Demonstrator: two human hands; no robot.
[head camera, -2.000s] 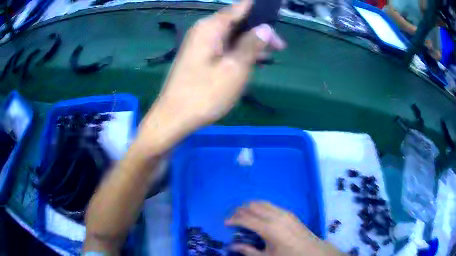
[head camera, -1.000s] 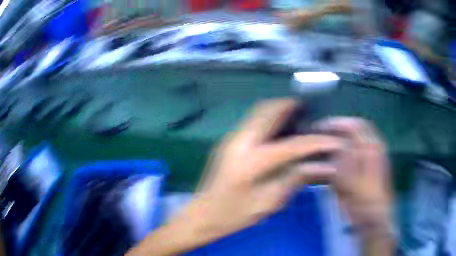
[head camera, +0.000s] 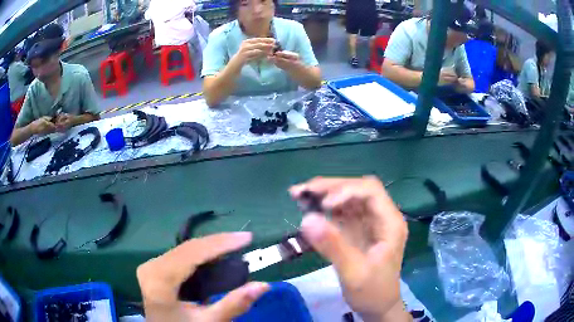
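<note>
My left hand (head camera: 167, 280) is at lower centre-left, with thumb and fingers around a broad black part (head camera: 217, 278), possibly a headband seen end-on. A shiny metal strip (head camera: 264, 256) sticks out of it to the right, with a dark tip near my right thumb. Thin wire ends show above the strip. My right hand (head camera: 368, 233) pinches a small black end piece (head camera: 310, 201) between thumb and finger, above the strip and apart from it. The blue parts tray (head camera: 277, 305) is partly hidden below my hands.
The green conveyor belt (head camera: 157, 179) carries curved black bands. A second blue tray (head camera: 104, 292) is at lower left; a clear plastic bag (head camera: 469, 264) and white bag (head camera: 538, 251) are at right. A green post (head camera: 433, 69) stands at right. Seated people work opposite.
The view has lifted and sharpened, showing people opposite. My hands, close together a second ago, are now apart, with the metal strip and small black piece visible between them.
</note>
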